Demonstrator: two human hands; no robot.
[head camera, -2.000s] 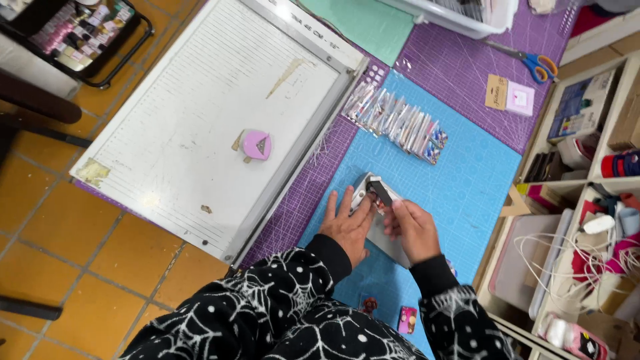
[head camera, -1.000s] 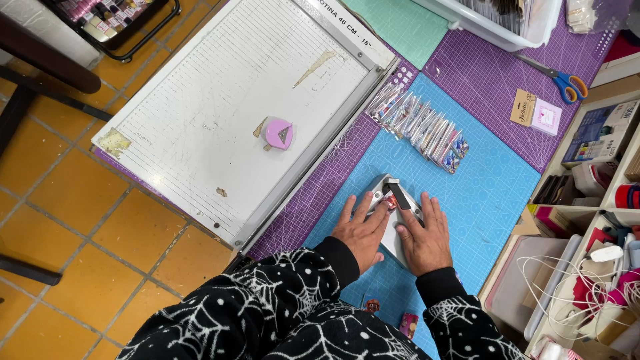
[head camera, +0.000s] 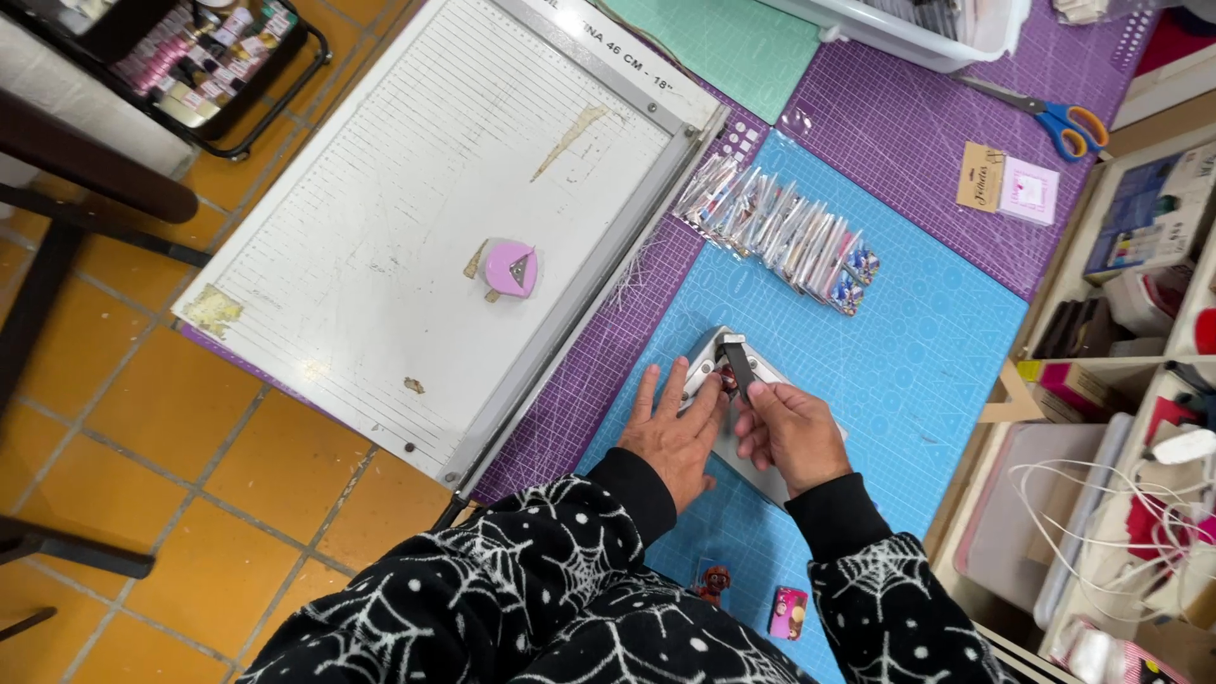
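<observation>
A small grey and white metal hand press (head camera: 750, 475) with a dark lever (head camera: 736, 369) lies on the blue cutting mat (head camera: 912, 332). My right hand (head camera: 793, 432) pinches the lower end of the lever. My left hand (head camera: 676, 427) rests spread on the left side of the press, with fingertips by a small reddish printed piece (head camera: 729, 378) under the lever. Nearer my body lie a reddish figure cutout (head camera: 712, 581) and a pink printed card (head camera: 788, 613). Beyond the press is a row of small clear-wrapped packets (head camera: 784, 233).
A guillotine paper trimmer (head camera: 380, 190) with a lilac punch (head camera: 511, 268) on it stands at left. Blue-orange scissors (head camera: 1069, 128), small cards (head camera: 1028, 190) and a white plastic bin (head camera: 912, 43) lie at the upper right. Shelves with white cables (head camera: 1092, 513) line the right side.
My right hand has gone from lying flat on the right side of the press one second ago to pinching the lever. My left hand remains at the left side of the press.
</observation>
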